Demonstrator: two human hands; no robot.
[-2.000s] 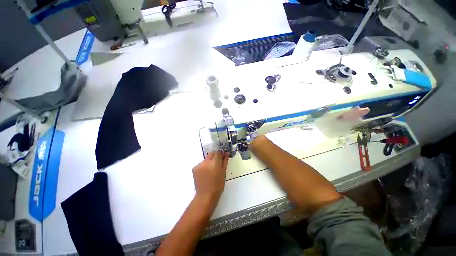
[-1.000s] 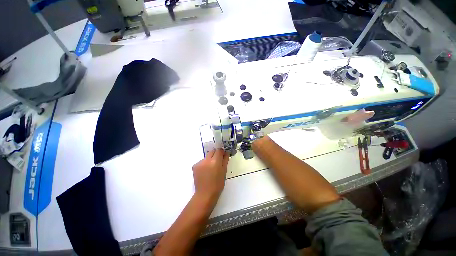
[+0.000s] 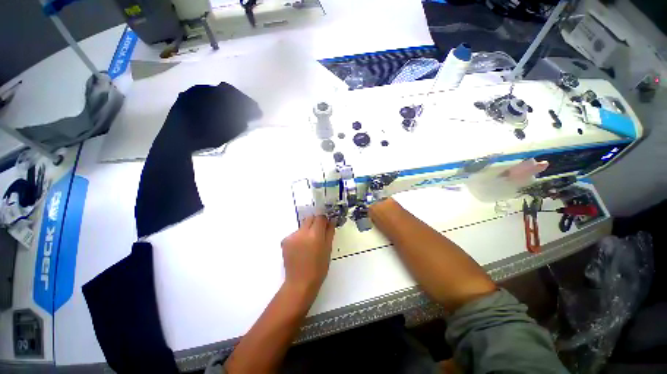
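Note:
The white sewing machine head (image 3: 439, 139) with a blue stripe lies across the table. My left hand (image 3: 308, 245) is at the front left of its needle area, fingertips together at the presser foot; what they pinch is too small to tell. My right hand (image 3: 380, 210) reaches in from the right, its fingers hidden behind the metal parts at the needle bar (image 3: 345, 191). I cannot tell what the right fingers hold. The presser foot and needle are mostly hidden by the fingers and metal parts.
Two black fabric panels, one curved (image 3: 172, 164) and one blocky (image 3: 132, 307), lie left. A red-handled tool (image 3: 532, 226) and a smaller dark and red tool (image 3: 578, 210) lie at the table's right end. A thread cone (image 3: 455, 66) stands behind the head. Clear plastic (image 3: 614, 292) hangs right.
The camera view has shifted slightly. Both hands stay at the needle area with almost no visible movement.

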